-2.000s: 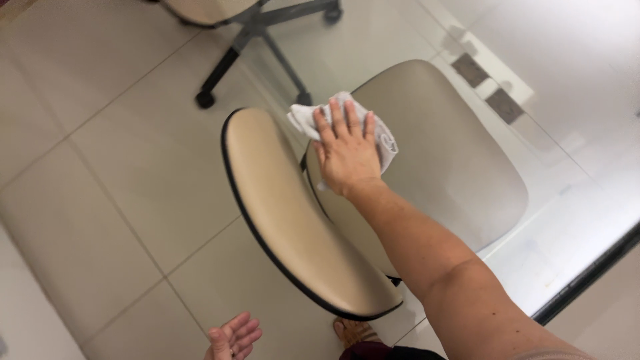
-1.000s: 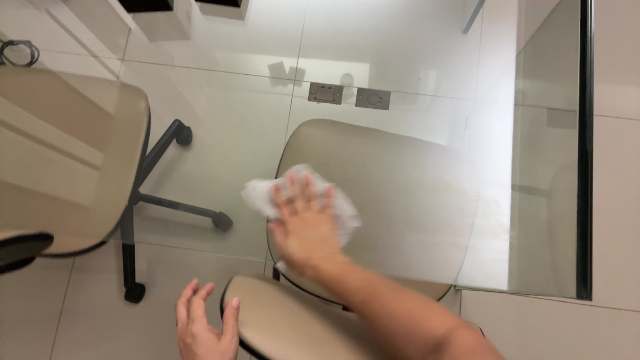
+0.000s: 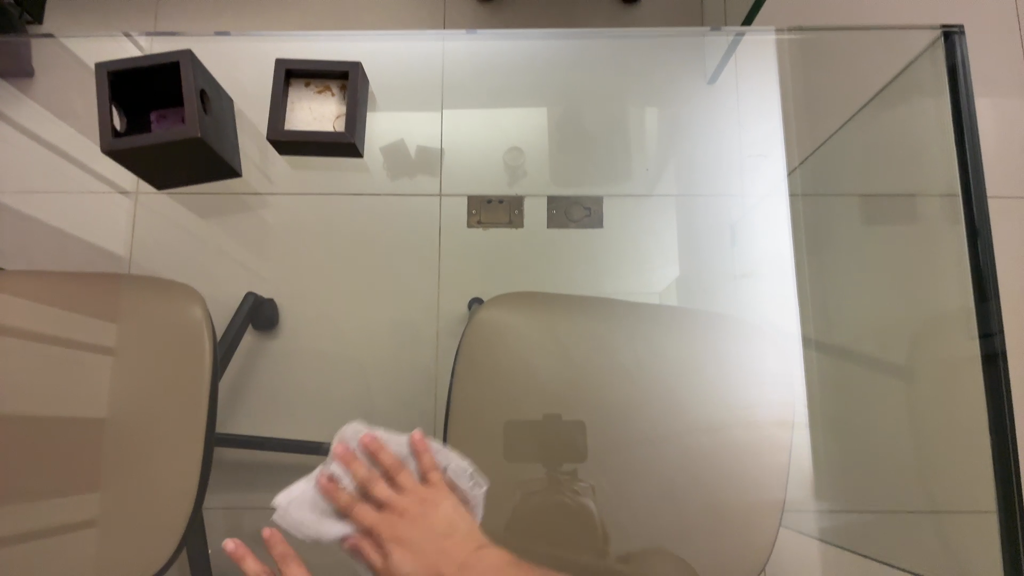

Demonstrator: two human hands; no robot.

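Note:
My right hand (image 3: 412,504) lies spread over a white cloth (image 3: 304,508), pressing it flat on the glass tabletop (image 3: 336,264) near the lower middle of the view. The fingers point up and to the left, and the cloth sticks out on both sides of them. At the bottom edge, my left hand (image 3: 268,556) shows only its fingertips, which are apart and hold nothing; the rest of it is out of view.
Two dark square boxes (image 3: 172,152) (image 3: 364,112) stand at the upper left. Beige chair seats (image 3: 160,384) (image 3: 632,384) show through the glass. A dark-edged glass panel (image 3: 888,280) is at the right. Metal floor plates (image 3: 494,212) lie below the glass.
The view has shifted a lot, bringing both dark boxes fully into sight. My right hand has stayed on the cloth, and less of my left hand shows than one second ago.

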